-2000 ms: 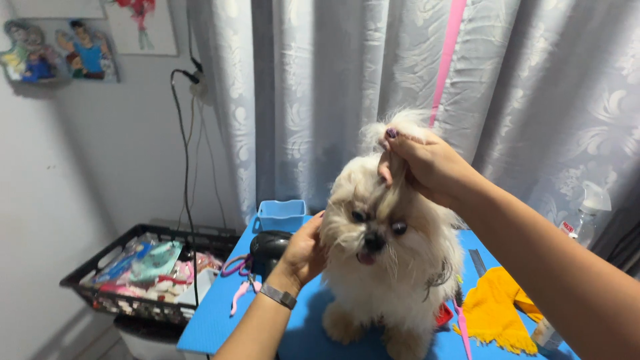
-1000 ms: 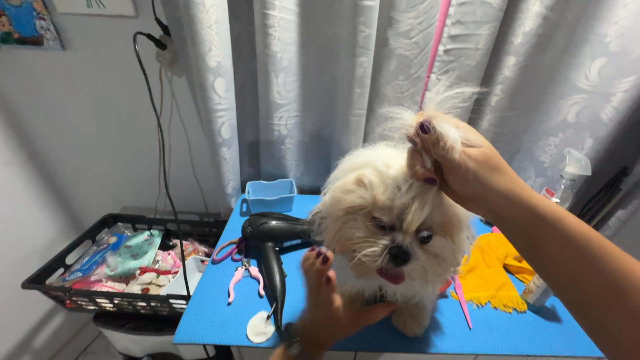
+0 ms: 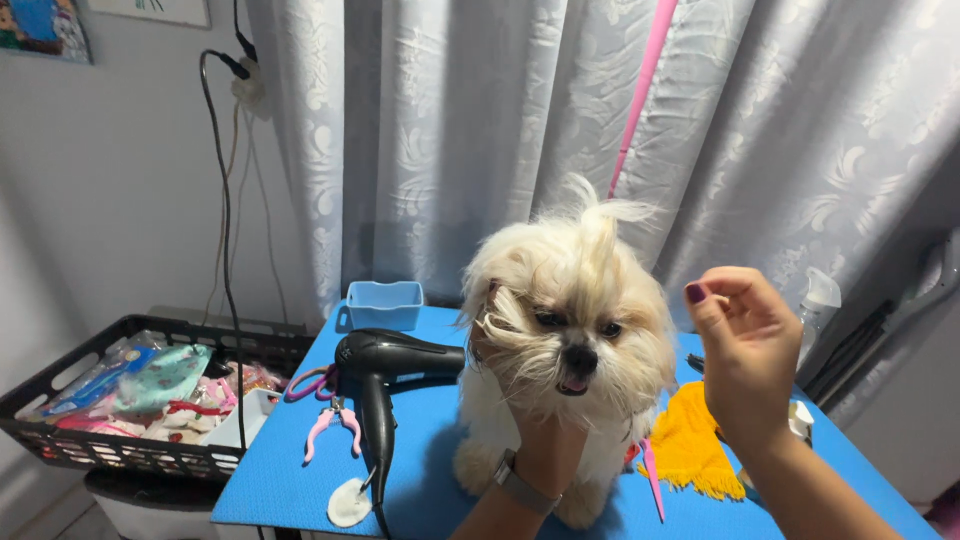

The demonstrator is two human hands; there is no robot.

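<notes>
A small, long-haired cream dog (image 3: pixel 577 322) sits on a blue grooming table (image 3: pixel 435 442), facing the camera with its mouth slightly open. A tuft of hair (image 3: pixel 598 232) stands up on its head; whether a band ties it is unclear. My left hand (image 3: pixel 544 420), with a watch (image 3: pixel 525 480) at the wrist, cups the dog's chin and cheek, its fingers mostly hidden in fur. My right hand (image 3: pixel 746 322) is raised beside the head, apart from it, fingers curled. Whether something small is between those fingers cannot be told.
Left on the table lie a black hair dryer (image 3: pixel 379 367), pink nail clippers (image 3: pixel 334 427), purple-handled scissors (image 3: pixel 311 382), a cotton pad (image 3: pixel 349 502) and a blue container (image 3: pixel 385 304). Right are a yellow cloth (image 3: pixel 694 442), pink comb (image 3: pixel 652 480) and spray bottle (image 3: pixel 814 307). A black basket (image 3: pixel 150 450) stands left.
My right hand has let go of the head tuft and moved to the right. My left hand, in front of the dog's chest one second ago, is now at its chin and cheek.
</notes>
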